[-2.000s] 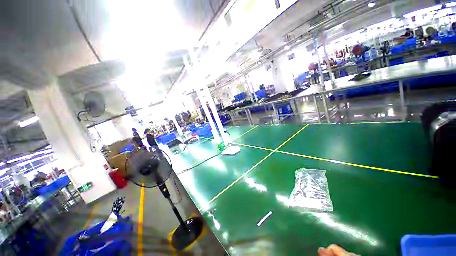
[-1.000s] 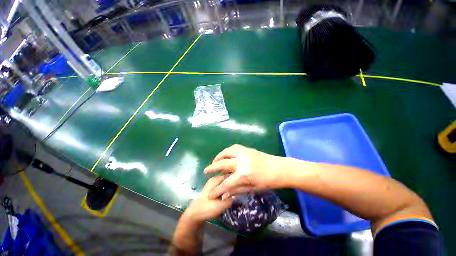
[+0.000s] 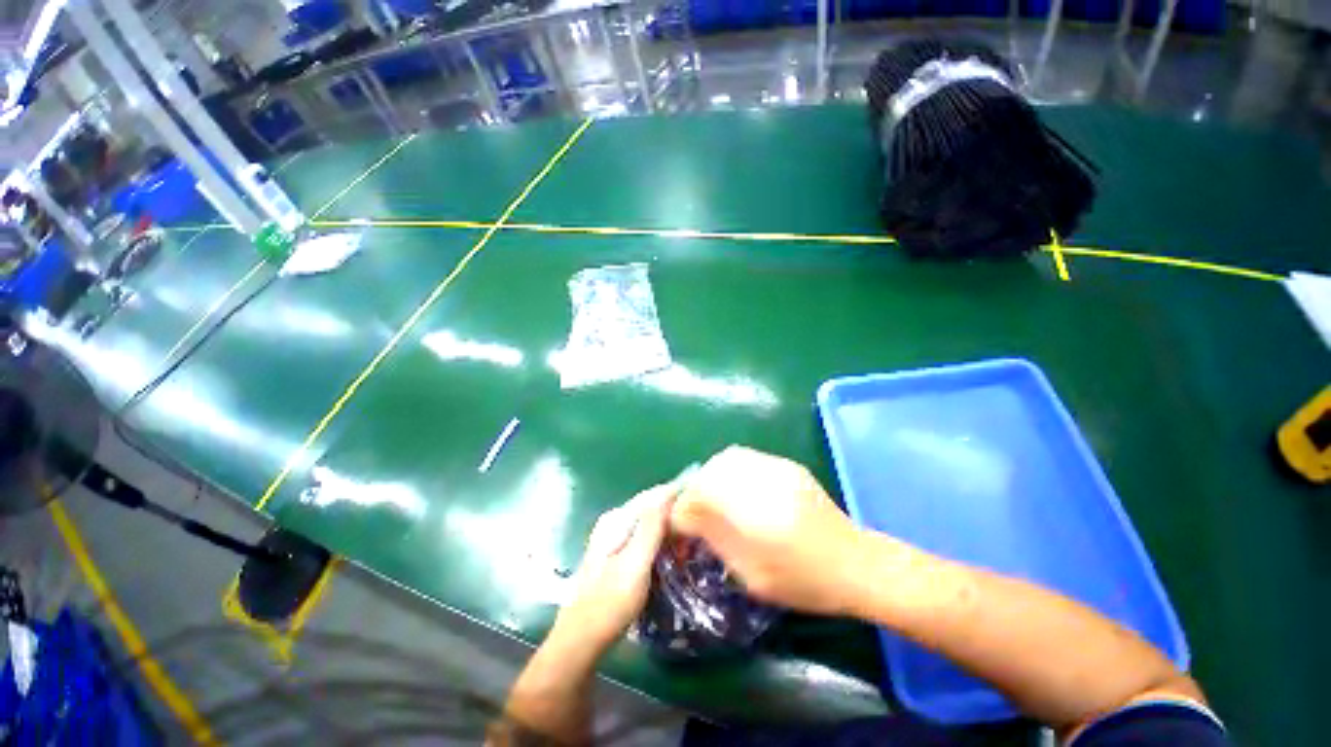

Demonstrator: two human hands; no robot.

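A clear plastic bag bulging with small black-and-white parts rests at the bench's near edge. My left hand holds its left side near the top. My right hand is closed on the bag's top, touching my left hand; the fingertips and the bag's mouth are mostly hidden. A blue plastic tray lies right of the bag, partly under my right forearm, and no parts show in its visible area. A flat clear poly bag lies farther off on the green bench.
A thin white strip lies left of my hands. A thick bundle of black tubing lies at the far side. A yellow tool part and white paper are at the right edge. A floor fan's base stands beyond the bench's left edge.
The view has swung down and right from the aisle to the bench. Both hands came onto the filled bag; since a second ago they have closed tighter around its top.
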